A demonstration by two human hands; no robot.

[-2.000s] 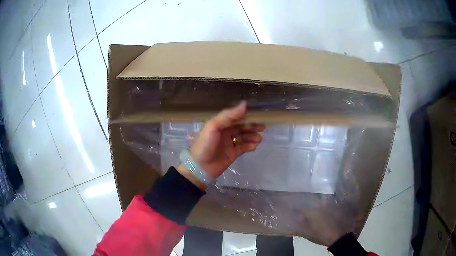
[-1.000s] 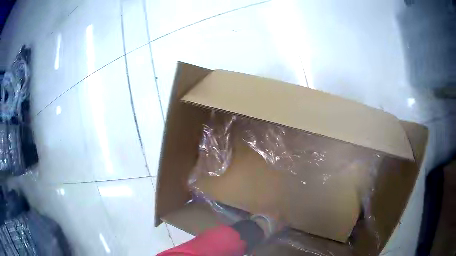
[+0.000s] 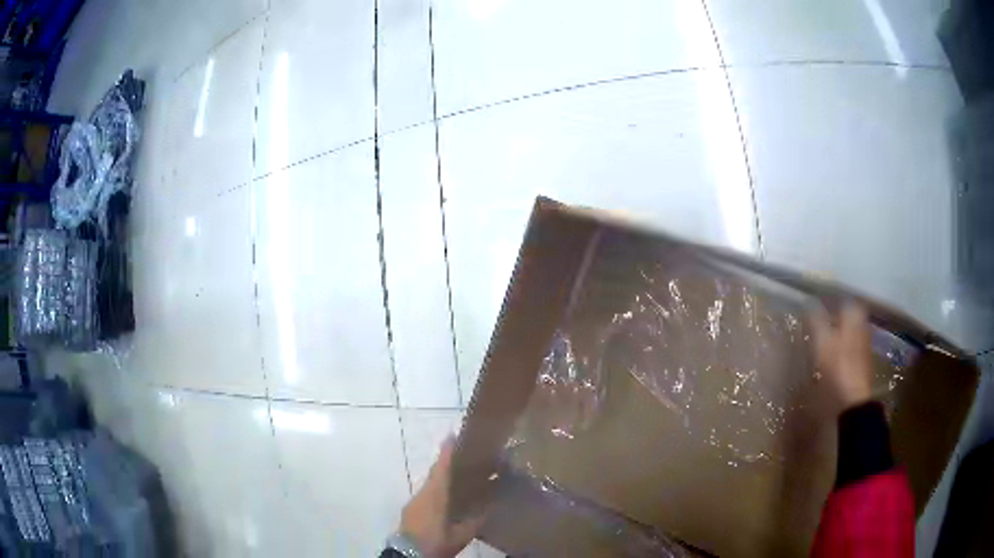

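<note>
An open brown carton [image 3: 496,365] lies tilted on the floor at the lower right. Clear crinkled film [image 3: 708,327] lines it, over a flat brown cardboard surface [image 3: 643,436] inside. My left hand [image 3: 433,507], with a band on the wrist, is at the carton's near left corner, its fingers against the wall and partly hidden. My right hand [image 3: 848,354], in a red sleeve with a black cuff, reaches over the carton to its far right edge. Its fingers are on the edge and blurred. The far flap is not seen standing over the opening.
Glossy pale floor tiles [image 3: 327,273] surround the carton on the left and far side. Stacked film-wrapped grey goods [image 3: 55,283] and bunched clear film [image 3: 82,169] are at the far left. Another grey stack [image 3: 65,490] stands at the lower left. Dark shapes show at the right rim.
The carton now appears further right and lower. A cardboard surface has replaced the pale gridded goods seen earlier inside. My left hand has left the inside for the near left corner; my right hand is at the far edge.
</note>
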